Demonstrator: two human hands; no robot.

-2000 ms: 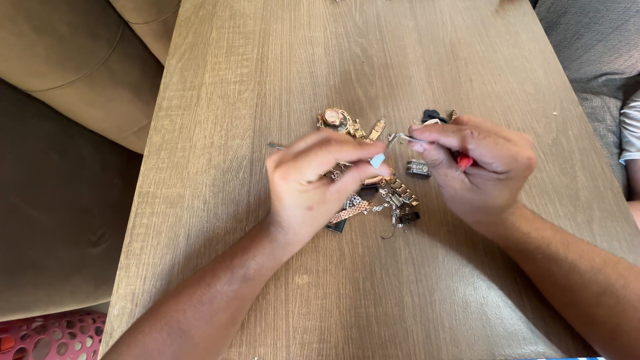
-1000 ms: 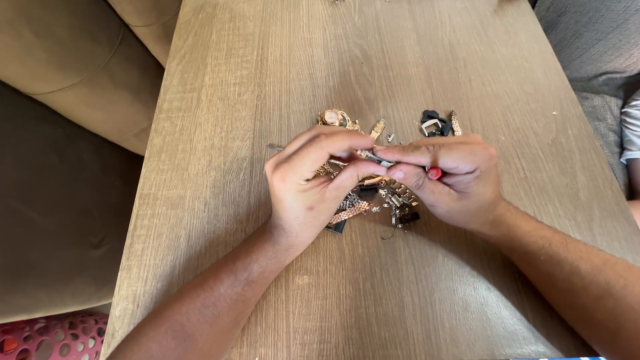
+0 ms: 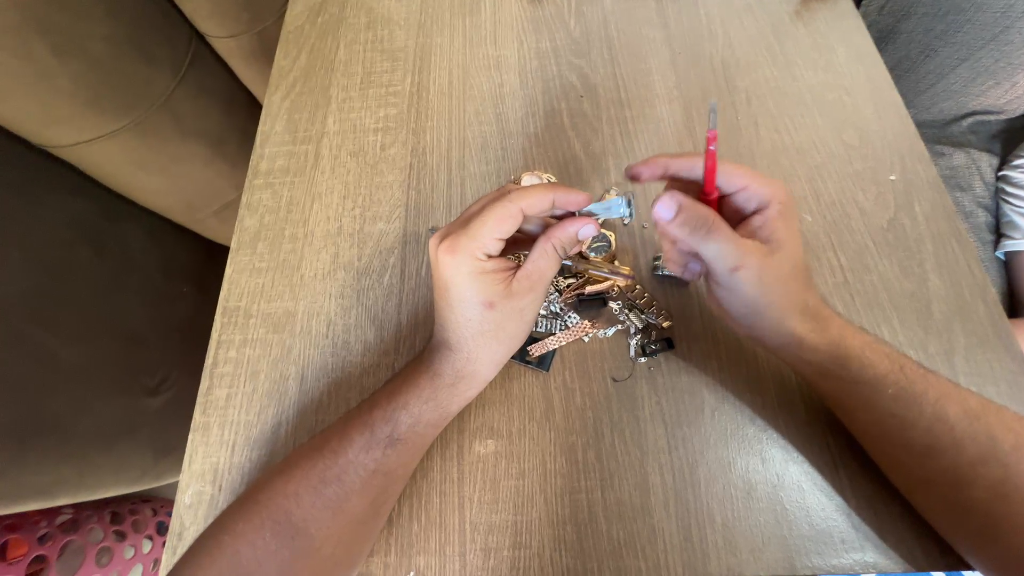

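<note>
Between the thumb and index finger of my left hand (image 3: 508,268) is a small silvery metal piece (image 3: 610,210), which looks like a watch clasp. My right hand (image 3: 732,240), a little to its right, holds a red-handled small tool (image 3: 710,168) with its thin metal tip pointing up; the thumb and index finger are spread. Below and beside my left hand lies a pile of watch parts: a rose-gold link band (image 3: 562,339), a gold watch with a dark dial (image 3: 598,245), a dark metal link band (image 3: 646,306) and silver links (image 3: 550,323). My left hand hides some of the pile.
The pile rests on a wood-grain table (image 3: 336,240). A brown upholstered seat (image 3: 104,72) stands at the left, above a pink perforated basket (image 3: 88,536). At the right edge are grey upholstery (image 3: 944,88) and part of another person's sleeve (image 3: 1011,204).
My right hand has moved right, away from my left hand, and the red tool now points up. A second ago both hands were together at the small metal piece.
</note>
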